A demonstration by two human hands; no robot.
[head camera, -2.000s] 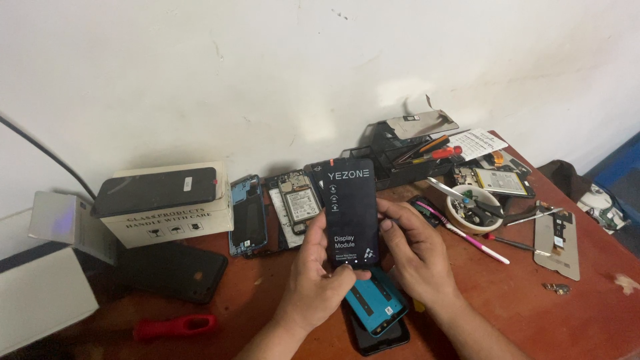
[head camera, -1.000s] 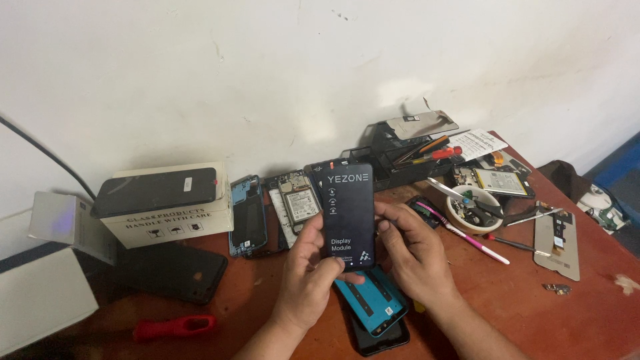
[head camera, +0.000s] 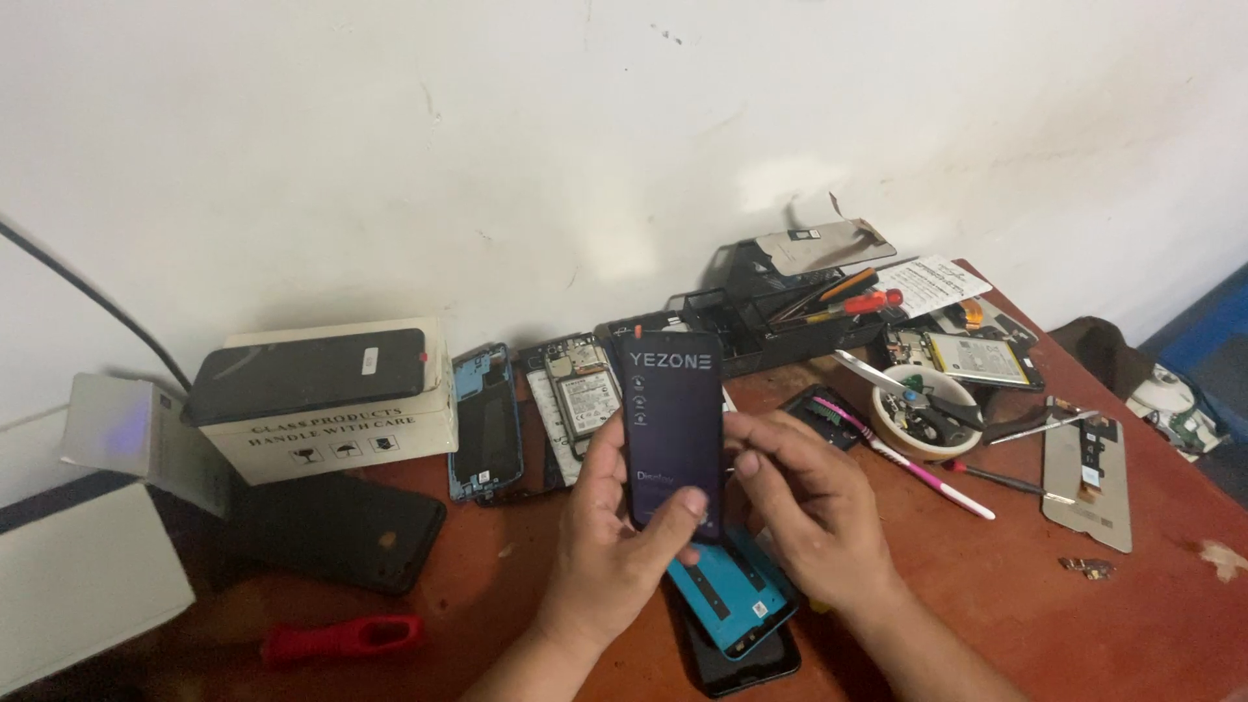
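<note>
My left hand (head camera: 624,536) holds a dark phone display module (head camera: 676,429) upright, its thumb across the lower face. The module's front film bears printed writing. My right hand (head camera: 814,497) is at the module's right edge, thumb and forefinger bent close together; whether something thin is between them cannot be told. Below the hands, a blue phone frame (head camera: 733,590) lies over a black phone (head camera: 756,673) on the red-brown table. Behind the module are an opened phone with its battery (head camera: 588,400) and a blue-edged phone housing (head camera: 485,429).
At left, a dark phone panel (head camera: 312,375) lies on a white carton (head camera: 351,439), near a black phone cover (head camera: 336,531) and a red handle (head camera: 341,639). At right are a bowl of parts (head camera: 926,448), a pink-white toothbrush (head camera: 936,483), a screwdriver (head camera: 1014,483) and a black tool tray (head camera: 799,336).
My left thumb has moved up and across the module's lower face and now covers part of its printed writing. The module remains upright in my left hand.
</note>
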